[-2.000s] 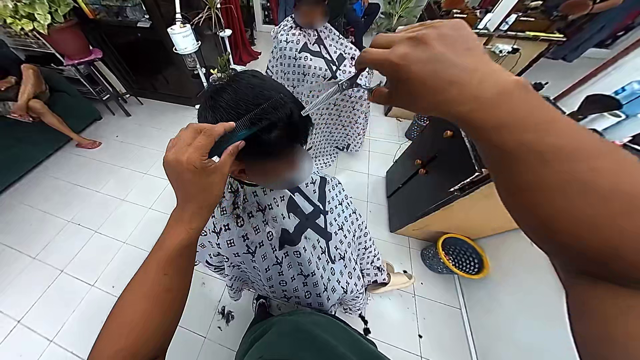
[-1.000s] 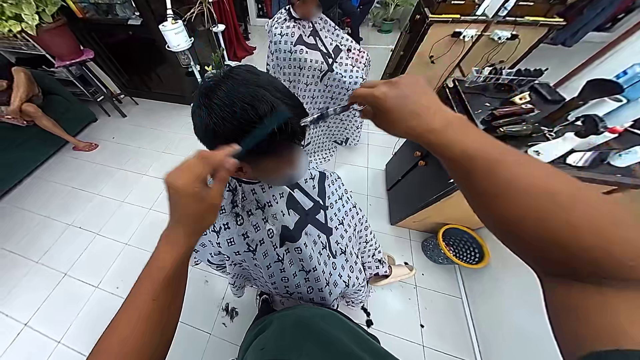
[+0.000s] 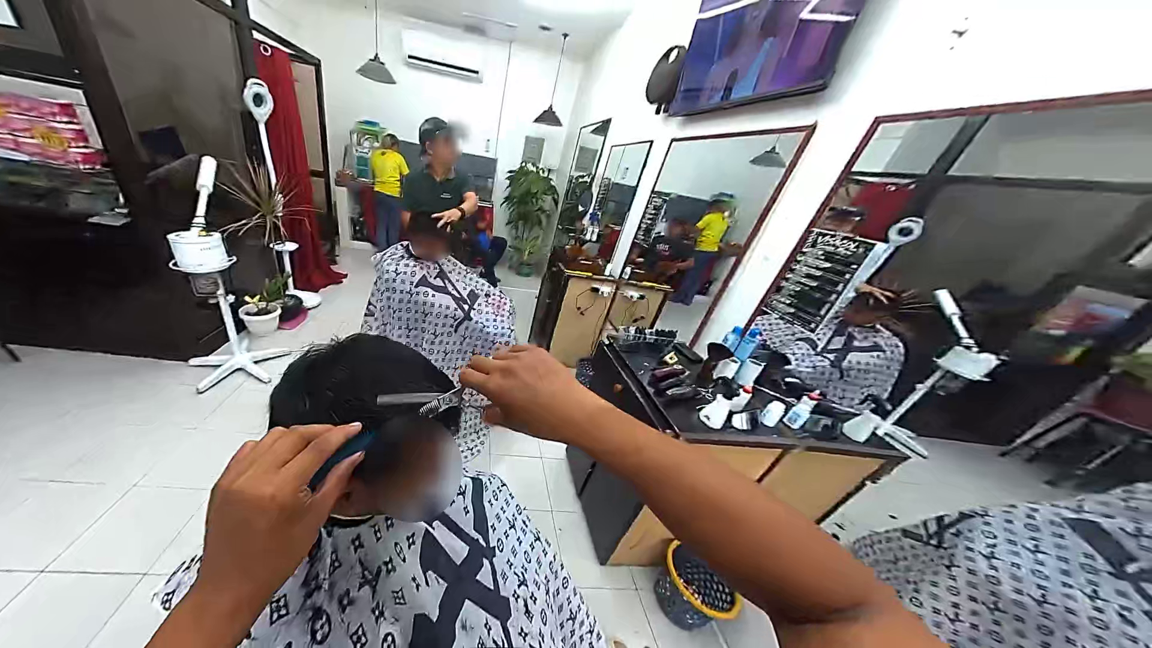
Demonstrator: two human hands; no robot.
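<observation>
A seated person with short black hair [image 3: 346, 382] wears a patterned white barber's cape [image 3: 432, 576]. My left hand [image 3: 270, 504] grips a dark teal comb [image 3: 342, 454] at the side of this head, near the ear. My right hand [image 3: 526, 391] is on the other side, at the front of the hair, closed around thinning scissors [image 3: 441, 402]. Their toothed blade lies against the hair above the forehead, and the two blades are apart. Part of the comb is hidden by my fingers.
A black-topped counter [image 3: 648, 405] with clippers and bottles stands at the right, below mirrors [image 3: 738, 216]. A yellow-rimmed basket [image 3: 688, 585] is on the floor beside it. Beyond sits another caped person [image 3: 441, 297], with a standing person [image 3: 441, 184] behind. A wheeled steamer stand [image 3: 220, 324] is at the left.
The view has tilted up strongly, bringing the mirrors and far wall into sight. Both hands remain at the hair with comb and scissors; the scissor blades look farther apart than one second ago.
</observation>
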